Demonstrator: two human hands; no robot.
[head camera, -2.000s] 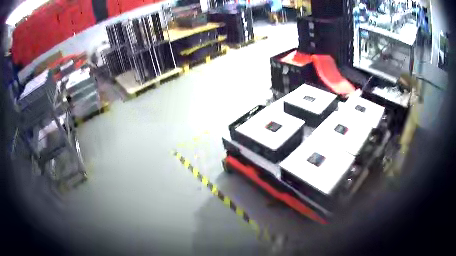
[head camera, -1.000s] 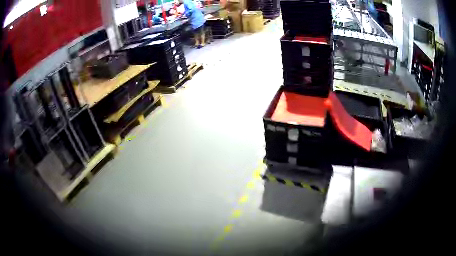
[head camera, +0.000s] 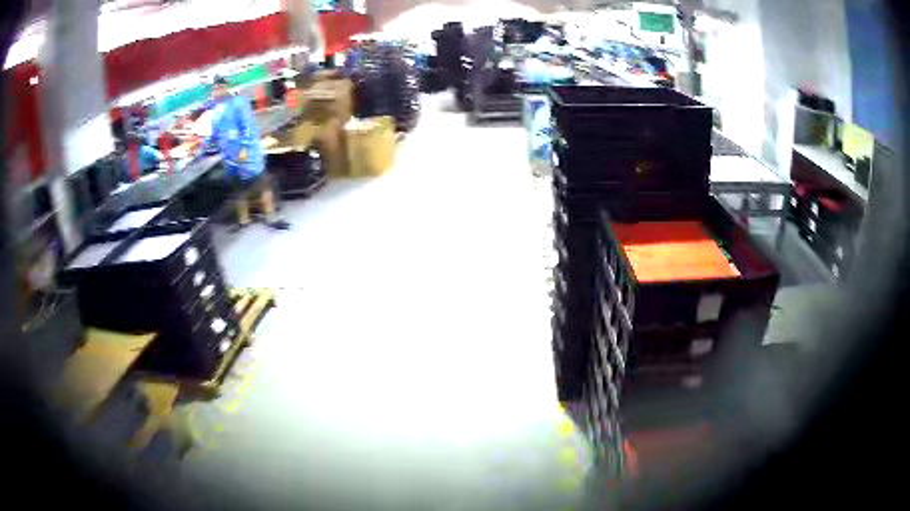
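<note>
Neither of my hands is in view. Nearest in front, on the right, stands a stack of black crates (head camera: 659, 309) with white labels. A red sheet (head camera: 679, 252) lies in the open top crate. A taller stack of black crates (head camera: 634, 145) stands just behind it. The lower right of the picture is blurred and dark.
A pale floor aisle (head camera: 409, 289) runs ahead. On the left, black crates (head camera: 160, 289) stand on a wooden pallet (head camera: 244, 329). A person in a blue smock (head camera: 237, 140) stands at a long bench. Cardboard boxes (head camera: 369, 146) and a metal-legged table (head camera: 748, 175) are farther off.
The view has moved forward along the aisle. The white-topped units and the frames on pallets have left the view. The person and the bench look nearer.
</note>
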